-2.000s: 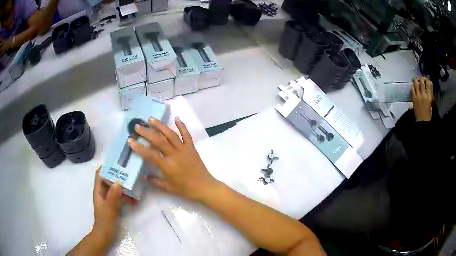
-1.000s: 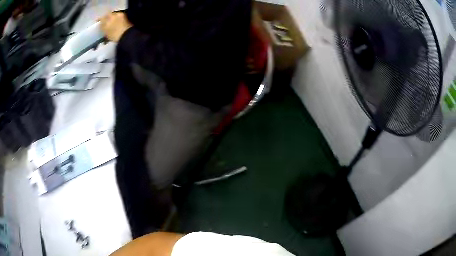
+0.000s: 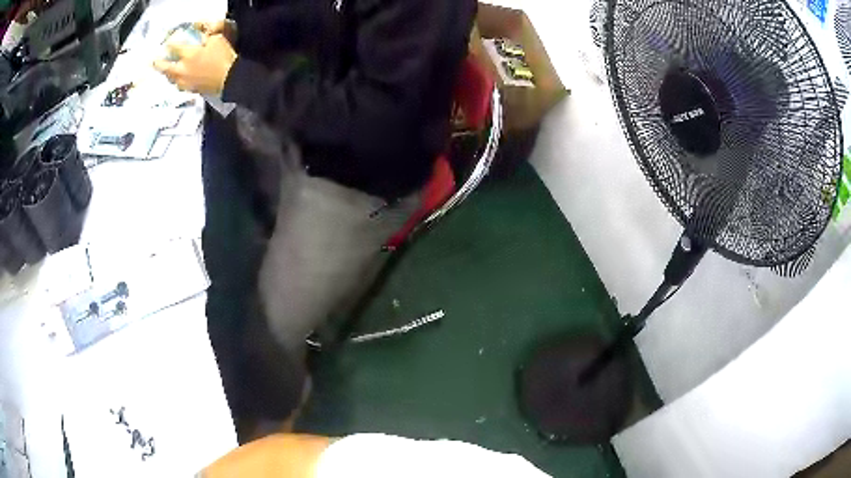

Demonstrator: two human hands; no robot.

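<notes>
Neither of my hands is in the picture; only my upper arm and a white sleeve show at the bottom edge. A flat carton blank with a dark product picture lies on the white-covered table at the left. Below it is a small heap of dark clips. Black plastic cup bases stand clustered at the left edge.
A co-worker in dark clothes sits on a red chair, hands around a pale item. More flat blanks lie near them. A pedestal fan stands at right on green floor. An open cardboard box is behind the chair.
From two seconds ago, the view has swung right, and my hands and the carton they held have left the picture. Since one second ago, the co-worker's hands have come together around an item.
</notes>
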